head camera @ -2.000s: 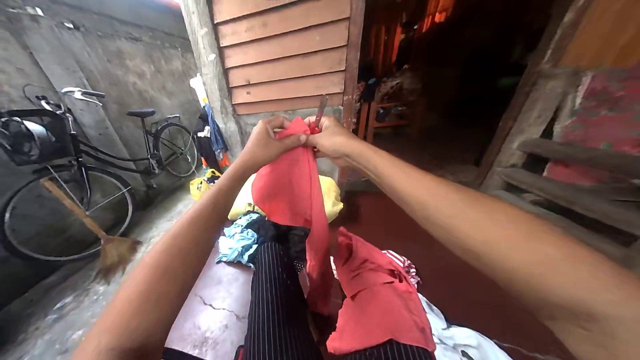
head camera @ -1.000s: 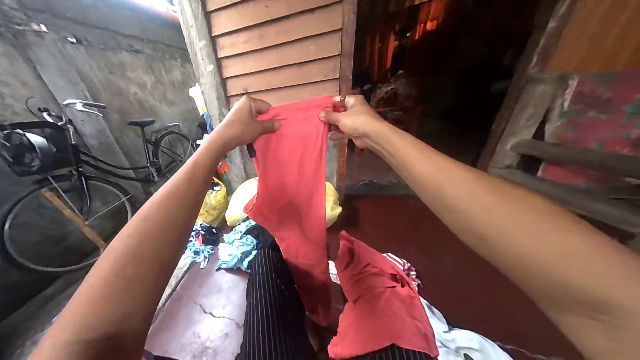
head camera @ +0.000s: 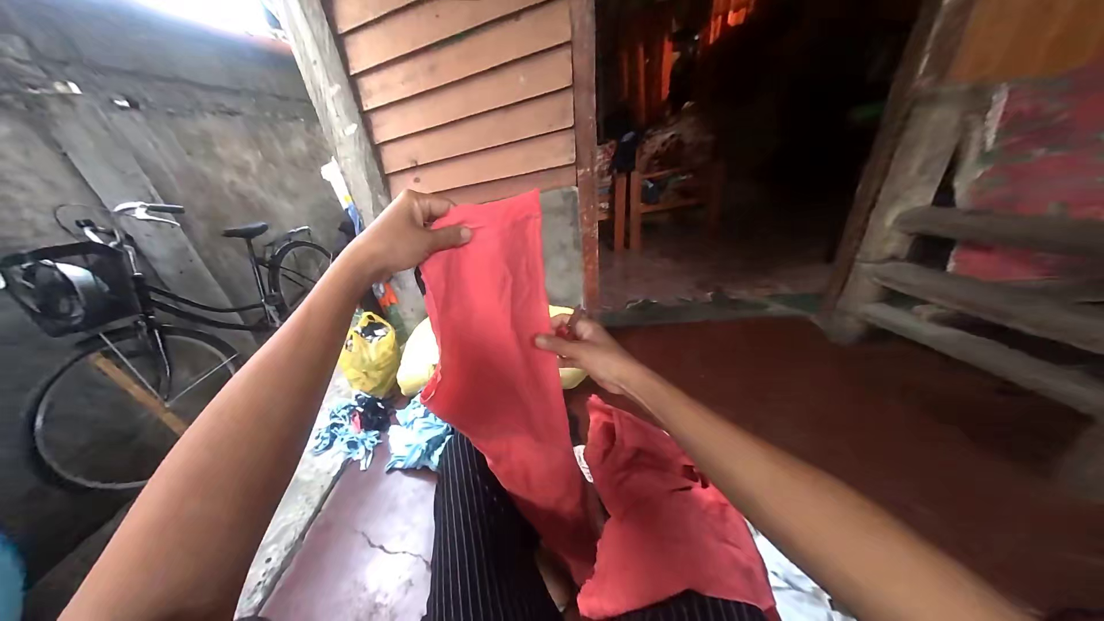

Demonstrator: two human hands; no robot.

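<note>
My left hand (head camera: 414, 231) pinches the upper left corner of a long piece of red cloth (head camera: 496, 319), which hangs down between my legs. My right hand (head camera: 589, 349) is at the cloth's right edge, lower than my left hand, with thumb and fingers together there. A small red thing shows among its fingers; what it is I cannot tell. A second piece of red cloth (head camera: 668, 526) lies over my right thigh, on black pinstriped trousers (head camera: 483, 535).
Light blue cloth scraps (head camera: 418, 435) lie on the cracked ledge (head camera: 371, 552) beside my left leg. Behind them stand a yellow plastic bag (head camera: 369, 354) and a pale yellow bundle (head camera: 417, 360). A bicycle (head camera: 155, 319) leans near the concrete wall at left. White cloth (head camera: 798, 578) lies at lower right.
Two seconds ago both hands were together at the top of the cloth; one second ago they held its top edge spread. My right hand has since moved down along the right edge.
</note>
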